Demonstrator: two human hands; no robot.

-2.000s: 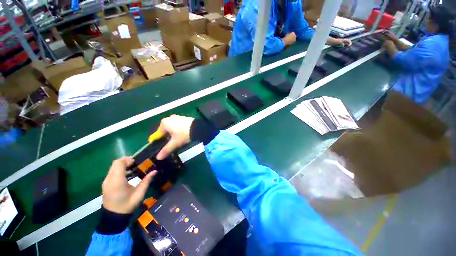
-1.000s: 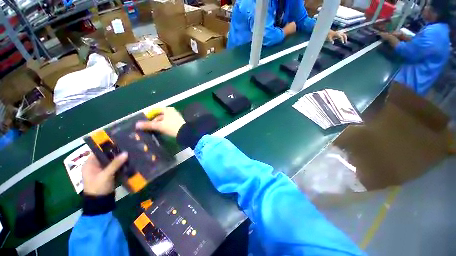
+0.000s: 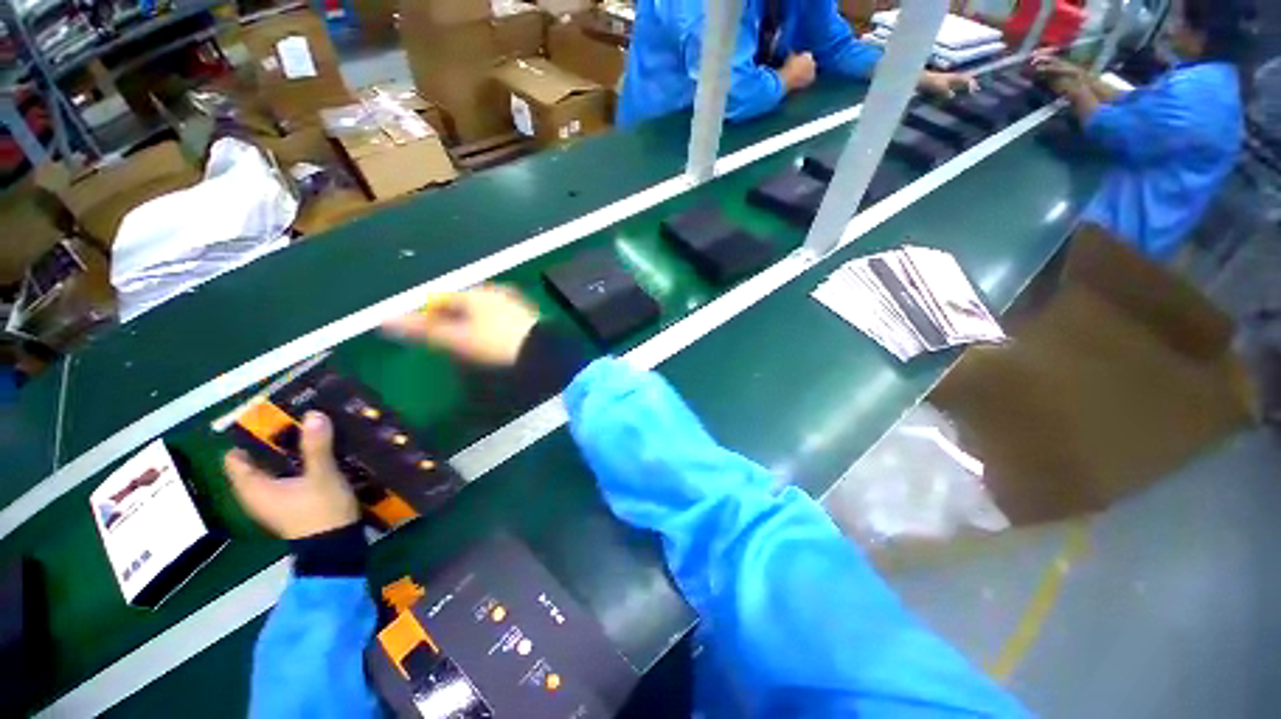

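My left hand (image 3: 298,485) holds a black printed box sleeve (image 3: 368,436) with orange edge parts, tilted over the belt and its near rail. My right hand (image 3: 485,323) is blurred, over the belt beyond the sleeve, with a yellow-orange finger cot (image 3: 447,305). It touches nothing that I can make out. A stack of flat sleeves (image 3: 527,632) lies at the near edge. A sleeved box (image 3: 152,523) with a white printed top lies on the belt at the left. A black gift box (image 3: 601,295) lies on the belt right of my right hand.
More black boxes run up the green conveyor belt (image 3: 422,372) between white rails. Grey posts (image 3: 874,134) stand along it. Fanned printed cards (image 3: 910,302) lie on the right ledge. Two co-workers in blue are at the far end. An open brown carton (image 3: 1110,393) is at right.
My right hand has come off the sleeve, which stays in my left hand. The white-topped sleeved box has moved left and shows fully. The black boxes have shifted along the belt.
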